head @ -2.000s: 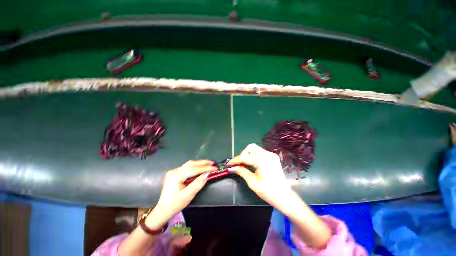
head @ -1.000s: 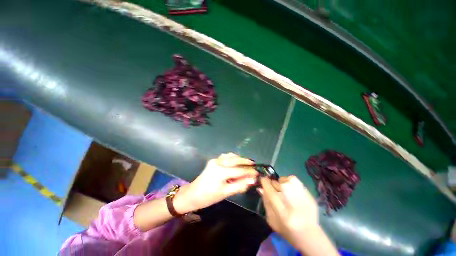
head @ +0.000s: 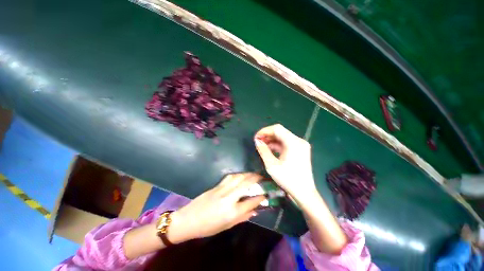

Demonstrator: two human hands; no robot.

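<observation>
My left hand (head: 225,204) is shut on a half-assembled phone (head: 273,195) above the bench's near edge; part of the phone is hidden by the fingers. My right hand (head: 286,159) is raised up and left of the phone, apart from it, thumb and fingertips close together. A small reddish bit shows at its fingertips, too blurred to name. The left pile of dark red trim pieces (head: 193,100) lies beyond my hands. The right pile of trim pieces (head: 352,186) lies right of the pale seam.
Beyond the chipped conveyor edge rail (head: 286,74), the green belt carries a phone unit (head: 390,113) and another (head: 433,137). An open cardboard box (head: 85,214) stands below the bench at left. A blue sleeve (head: 456,256) shows at lower right.
My right hand has left the phone and moved up and left towards the left pile. My left hand still holds the phone. The view has tilted since the earliest frame.
</observation>
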